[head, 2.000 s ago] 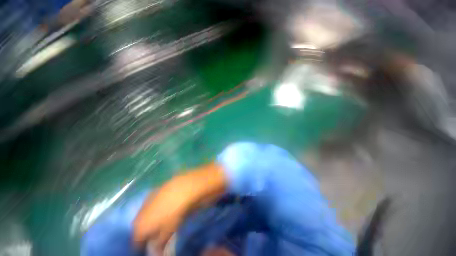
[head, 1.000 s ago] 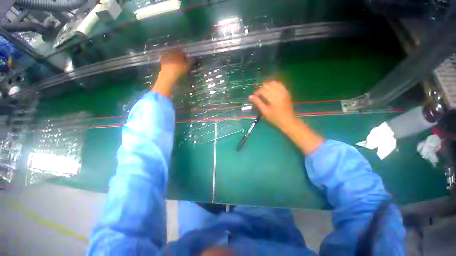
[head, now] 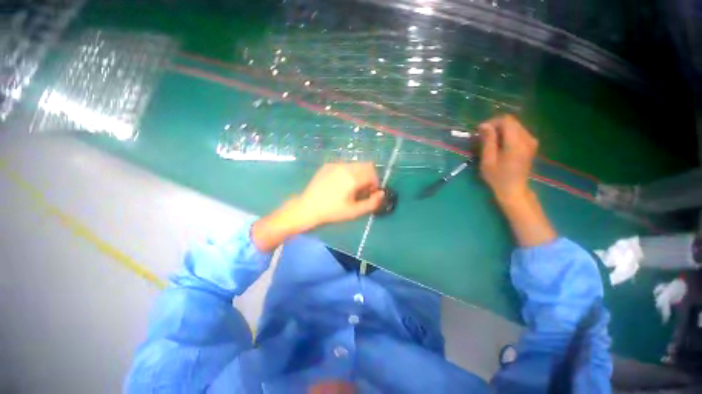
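Observation:
My left hand (head: 341, 192) is over the green mat (head: 431, 246) near its front edge, its fingertips closed on a small round dark part (head: 387, 202). My right hand (head: 508, 154) is further back to the right, with thumb and fingers bent towards each other. Whether it holds anything cannot be told. A slim black marker pen (head: 446, 180) lies on the mat between my hands, its upper end close to my right fingers. A clear plastic tray (head: 408, 73) with shiny specks lies behind my hands.
Another clear tray (head: 100, 85) lies at the left. Red lines (head: 323, 108) cross the bench, and a white line (head: 391, 165) runs to the front edge. Crumpled white wipes (head: 622, 258) lie at the right by a whitish bottle (head: 668, 251). A grey post stands behind them.
My left hand has come back from the far trays to near the front edge, now with the dark part. My right hand stays near the pen. The view has turned and shifted.

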